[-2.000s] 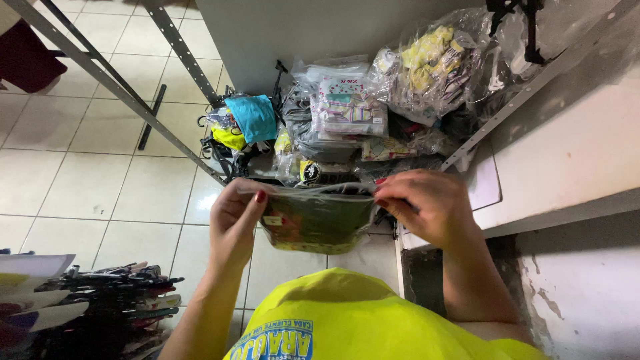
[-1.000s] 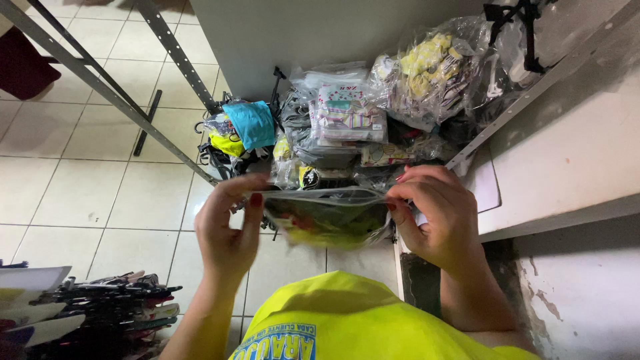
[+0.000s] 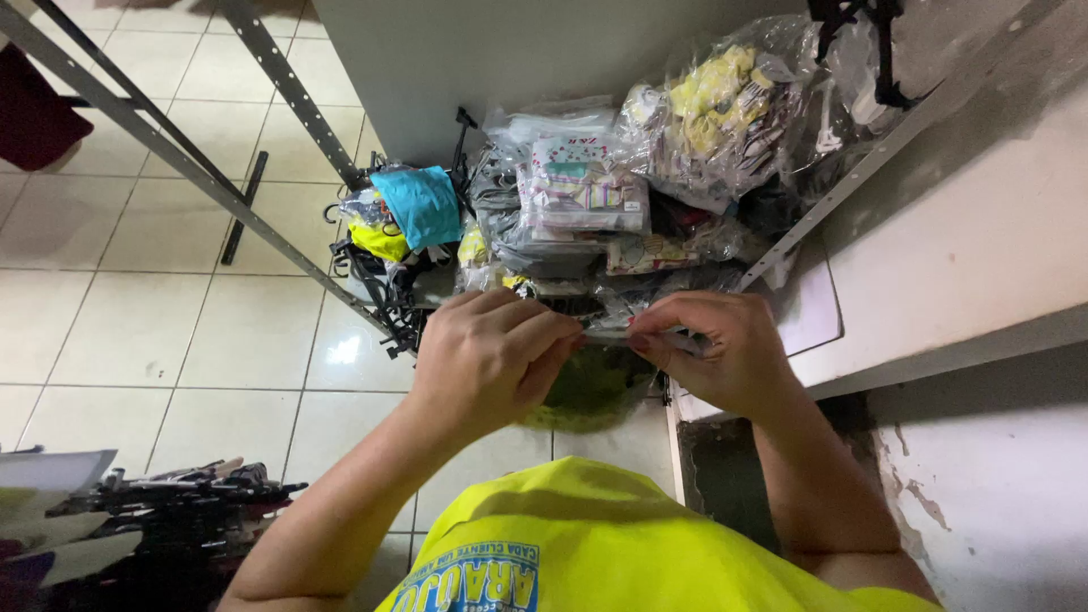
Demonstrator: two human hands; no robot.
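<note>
A clear plastic bag point(image 3: 595, 387) with dark and yellow-green contents hangs in front of me, blurred. My left hand point(image 3: 497, 353) pinches its top edge, the back of the hand toward the camera and partly covering the bag. To its right, my right hand point(image 3: 718, 344) grips the same edge between thumb and fingers. Beyond my hands lie clear-wrapped folded garments point(image 3: 586, 191) in a stack, a larger clear bag of yellow and striped clothes point(image 3: 722, 119), and a turquoise packet point(image 3: 418, 206) on black hangers.
Perforated metal shelf posts point(image 3: 289, 93) frame the pile on both sides. Clothes on hangers point(image 3: 170, 527) stand at the lower left. A white ledge point(image 3: 960, 255) runs along the right, above a wall with peeling paint point(image 3: 986, 467). Light floor tiles point(image 3: 229, 425) show at the left.
My left hand has moved right along the bag's top edge, closer to my right hand. The bag's opening, spread wide between my hands before, now shows only as a short strip between them.
</note>
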